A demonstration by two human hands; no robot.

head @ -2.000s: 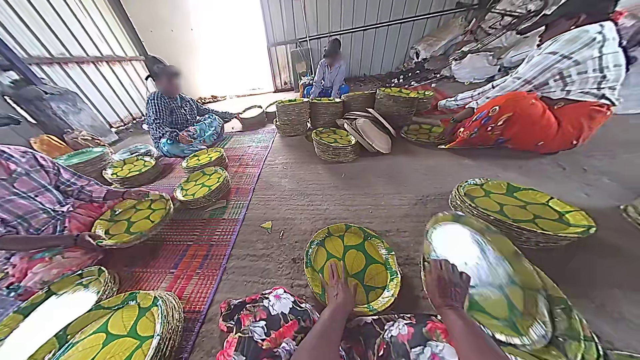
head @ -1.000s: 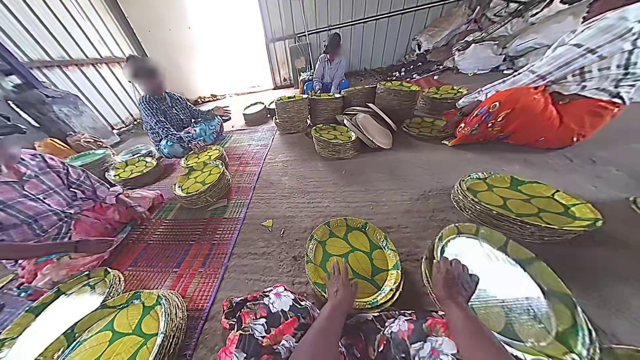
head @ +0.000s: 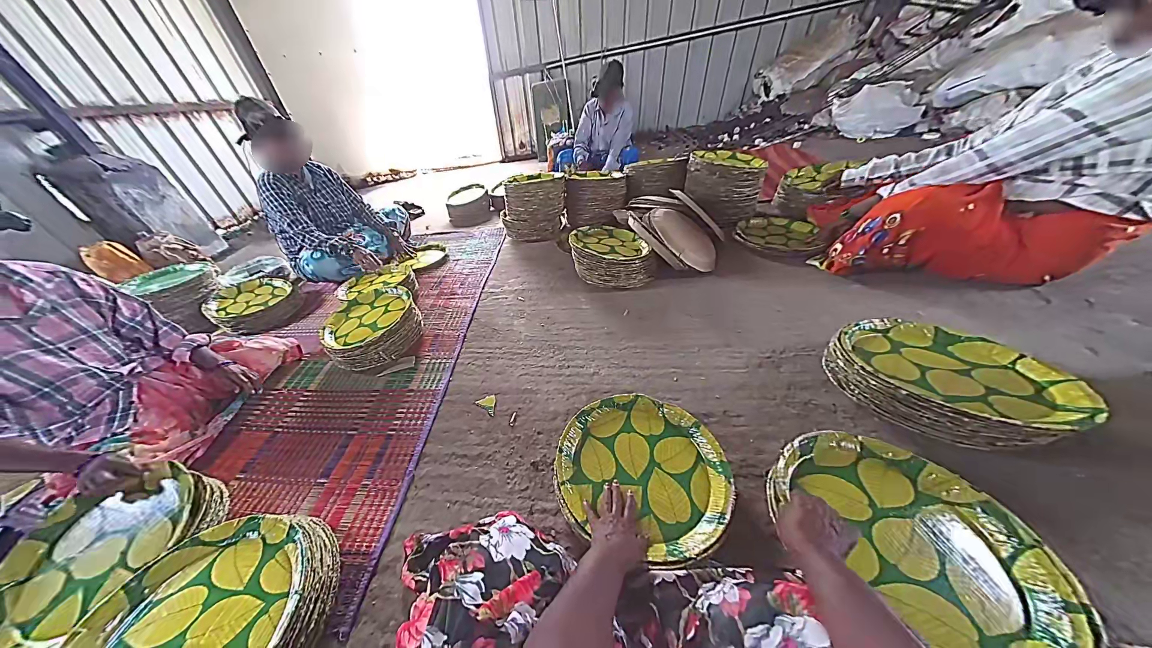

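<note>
My left hand (head: 617,525) lies with fingers spread on the lower part of a round plate with a green and yellow leaf print (head: 646,450), which stands in front of my knees. To its right, my right hand (head: 813,529) is at the left edge of a stack of larger leaf-print plates (head: 909,504); its fingers are bent and their tips are hard to make out. A floral cloth (head: 504,576) covers my lap below both hands.
Another plate stack (head: 963,378) stands ahead on the right. At left are a woven red mat (head: 360,450), a seated person in plaid (head: 81,360) and a near stack (head: 216,594). Farther off are more stacks (head: 612,256), pale plates (head: 679,238) and several seated people.
The plate that was tilted up at my right hand two seconds ago now lies on the right stack. My left hand stays on the round plate. The person at far right has leaned and shifted.
</note>
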